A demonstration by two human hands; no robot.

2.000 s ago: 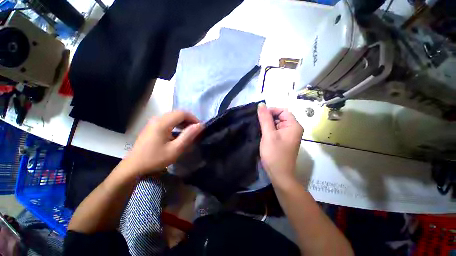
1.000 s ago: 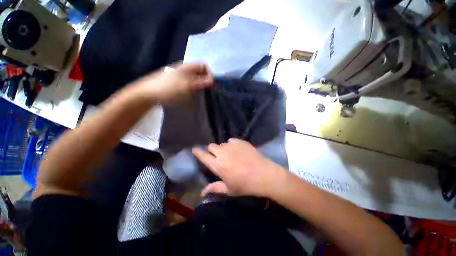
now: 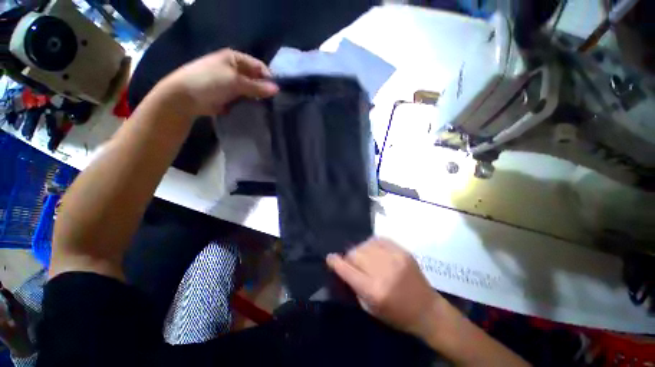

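A long dark shiny cloth piece (image 3: 323, 158), perhaps a pocket piece, is stretched out over the front edge of the table. My left hand (image 3: 237, 79) pinches its upper left corner. My right hand (image 3: 384, 276) has its fingers at its lower right edge, slightly blurred. Pale grey interfaced cloth (image 3: 248, 140) with a short black band shows to the left of the dark piece and more of it shows above. The dark piece hides the cloth under it.
The sewing machine head (image 3: 488, 86) stands at the right, its needle area beside the cloth. Large black cloth (image 3: 223, 32) lies at the back left, near another machine (image 3: 68, 54). A blue basket (image 3: 21, 208) is at the left, a red basket (image 3: 625, 351) at the lower right.
The dark piece, bunched between the hands at first, is now pulled out long. My left hand has moved up and left, my right hand down toward the table's front edge.
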